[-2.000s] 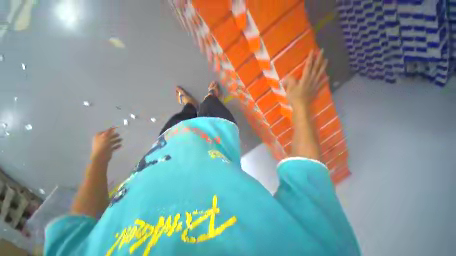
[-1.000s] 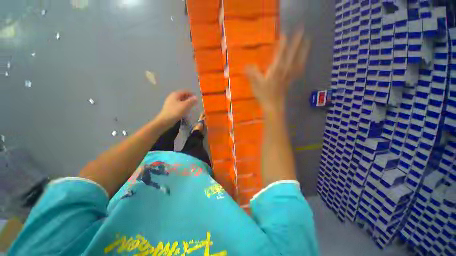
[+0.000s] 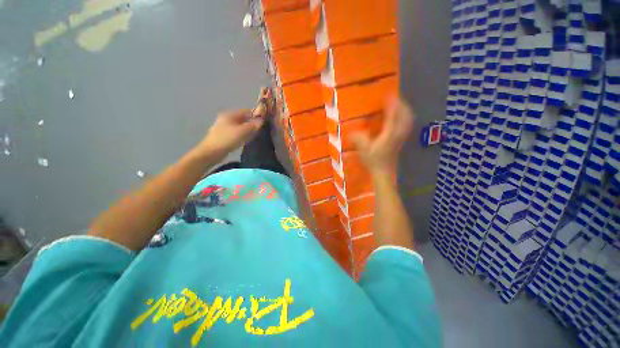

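Observation:
A tall stack of orange cartons [image 3: 364, 61] stands in front of me in two columns with a white seam between. My right hand [image 3: 384, 139] is over the right column, thumb and fingers apart and blurred; it holds nothing that I can see, and touch with the cartons is unclear. My left hand [image 3: 234, 129] is left of the stack, above my foot and the floor. Its fingers are bent together, and I cannot make out anything in them.
A large wall of blue-and-white cartons [image 3: 476, 156] stands on the right. A small red-and-blue box [image 3: 434, 134] lies beside it. The grey floor [image 3: 156, 75] on the left has white scraps and peeling patches. A yellow line shows between the stacks.
Since two seconds ago my left hand has come inward to near the stack. In the last second my right hand has moved slightly lower, and the view has shifted a little.

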